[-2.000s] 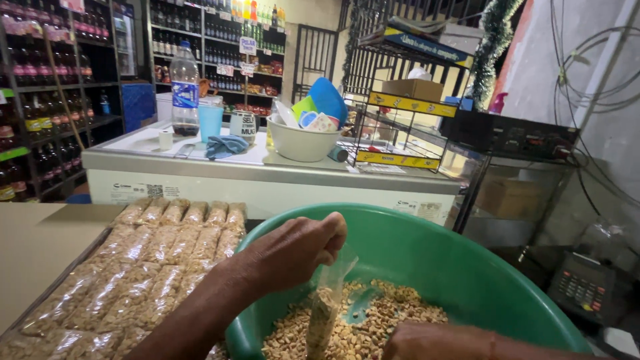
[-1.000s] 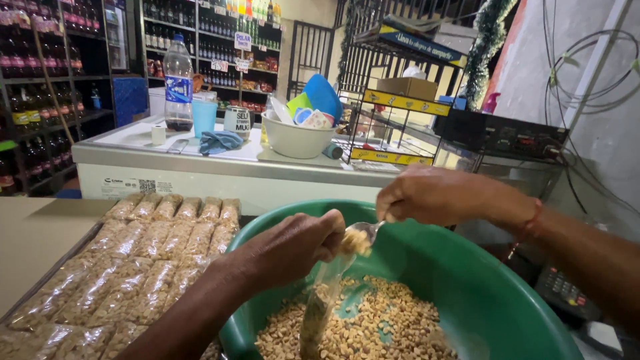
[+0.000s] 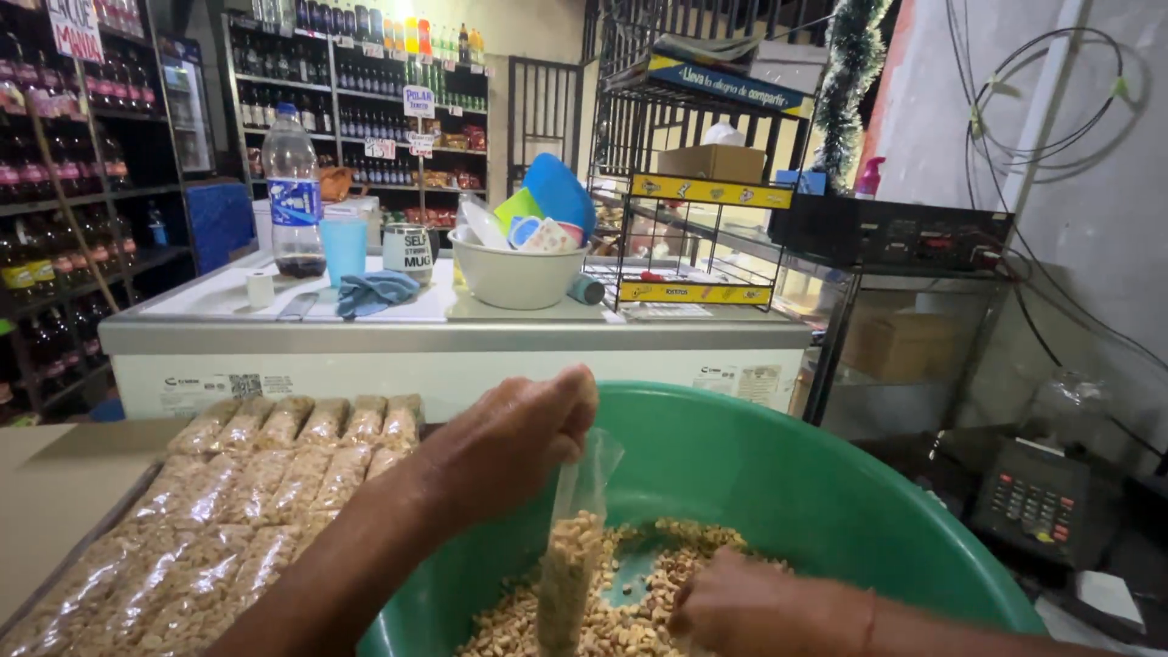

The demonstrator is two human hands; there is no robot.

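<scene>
My left hand (image 3: pixel 538 424) grips the top of a narrow clear plastic bag (image 3: pixel 570 566), which hangs upright over the green plastic basin (image 3: pixel 876 493) and is partly filled with peanuts. Low in the basin, my right hand (image 3: pixel 744 598) is at the loose shelled peanuts (image 3: pixel 511 630), its fingers curled; the spoon seen before is hidden now. Left of the basin, filled clear bags of peanuts (image 3: pixel 219 493) lie in rows, partly behind my left forearm.
Beyond the basin a white chest freezer (image 3: pixel 319 360) carries a plastic bottle (image 3: pixel 294 196), a blue cup (image 3: pixel 344 253), a mug (image 3: pixel 409 253), a blue cloth (image 3: pixel 376 292), a white bowl of dishes (image 3: pixel 520 274) and a wire rack (image 3: pixel 703 292). A card terminal (image 3: pixel 1031 497) sits at right.
One second ago my right hand held a metal spoon with peanuts at the bag's mouth; it has since moved down into the basin. My left hand keeps hold of the bag.
</scene>
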